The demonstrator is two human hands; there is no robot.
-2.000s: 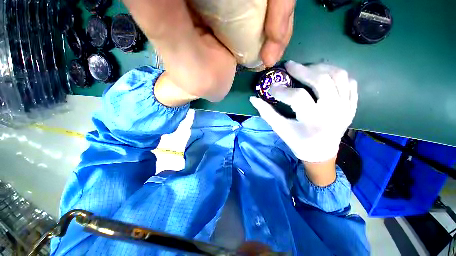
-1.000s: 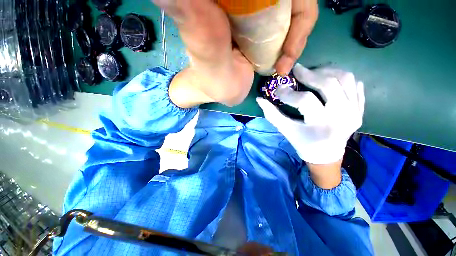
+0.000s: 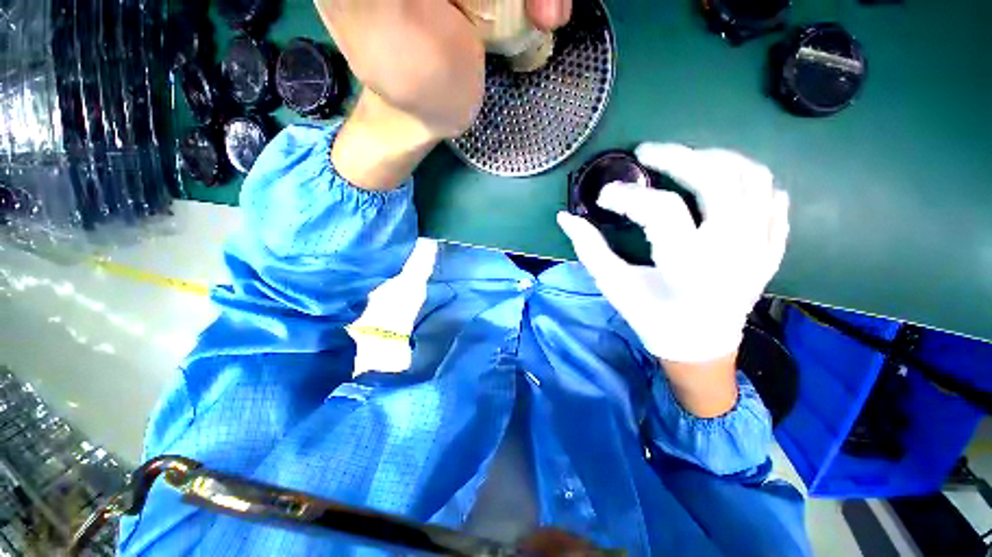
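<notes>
A round black unit [image 3: 605, 181] lies on the green mat. My right hand [image 3: 696, 245], in a white glove, holds it from the right side, with a fingertip on its face. My left hand [image 3: 419, 71], bare and cut off by the top edge, grips the pale wrapped lower part of the screwdriver [image 3: 503, 24]. The screwdriver's lower end is over a round grey perforated dish [image 3: 533, 125]. The driver bit and any screws cannot be made out.
Several black units [image 3: 305, 76] lie at the upper left beside stacked clear trays [image 3: 98, 120]. Another black unit [image 3: 818, 70] is at the upper right, with a dark part near it. A blue bin [image 3: 843, 381] is below the mat edge at the right.
My left hand and screwdriver have moved up and left, from the unit to over the dish, which now shows. The bright pattern on the unit's face is gone. My right hand stays at the unit.
</notes>
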